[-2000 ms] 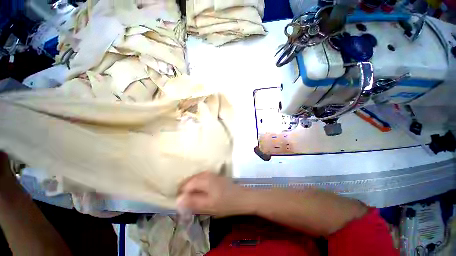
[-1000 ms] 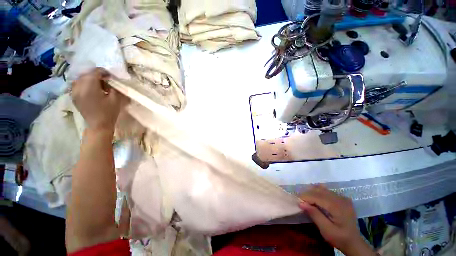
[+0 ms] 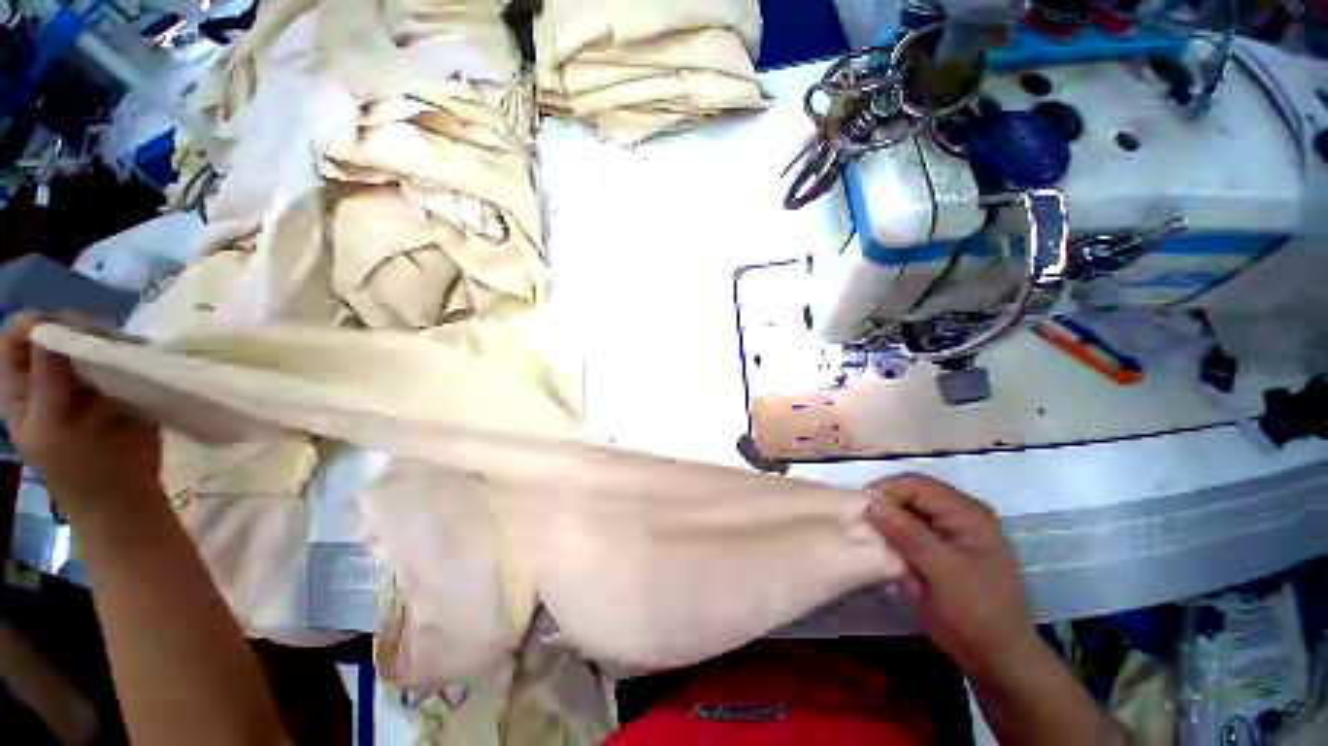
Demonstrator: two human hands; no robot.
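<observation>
A cream to pale pink garment piece (image 3: 641,532) is stretched between my two bare hands, low over the table's front edge. My left hand (image 3: 66,415) grips one end at the far left, partly cut off by the picture's edge. My right hand (image 3: 954,561) pinches the other end, in front of the sewing machine. The upper edge between the hands is pulled into a long, narrow fold. The lower part hangs over the table's front edge.
The white sewing machine head (image 3: 1078,190) stands at the right, with scissors (image 3: 859,110) at its left end. An orange-and-blue tool (image 3: 1089,350) lies right of the needle. A cream cloth heap (image 3: 423,219) is at the left, a folded stack (image 3: 648,66) at the far edge.
My left hand has moved left and down from the cloth heap, drawing the piece out longer and flatter. My right hand has stayed nearly in place, still holding its end.
</observation>
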